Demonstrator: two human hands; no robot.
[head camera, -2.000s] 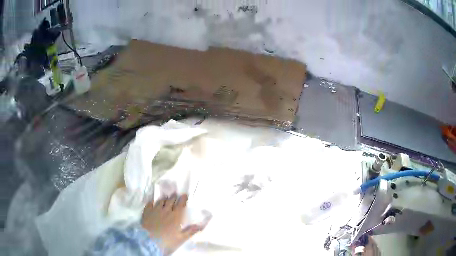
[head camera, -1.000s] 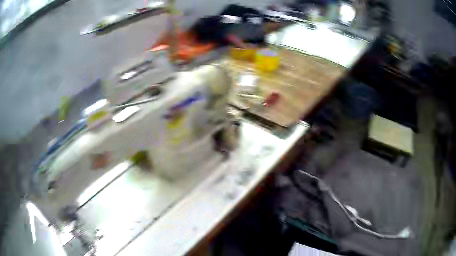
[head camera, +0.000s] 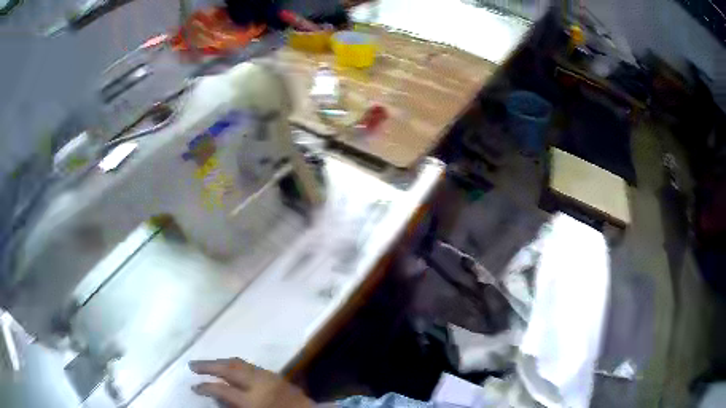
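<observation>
My right hand (head camera: 247, 386) is at the bottom edge, partly cut off, over the front of the white machine table (head camera: 255, 335). Its fingers are apart and point left; nothing shows in it. My left hand is out of the picture. A sewing machine (head camera: 231, 175) with blurred blue lettering stands on the table, up and left of my right hand. White cloth (head camera: 565, 303) hangs or lies in a bunch at the lower right, beyond the table edge; what supports it is hidden.
A wooden-topped table (head camera: 422, 88) adjoins behind, with yellow rolls (head camera: 353, 49), a white bottle (head camera: 324, 86) and a red item (head camera: 372, 119). A stool (head camera: 589, 185) and blue bin (head camera: 528, 115) stand on the floor. Orange cloth (head camera: 213, 33) lies at the back left.
The view has swung right, away from the cloth on the table. My left hand has left the picture. My right hand and the white cloth at lower right have come into view since a second ago.
</observation>
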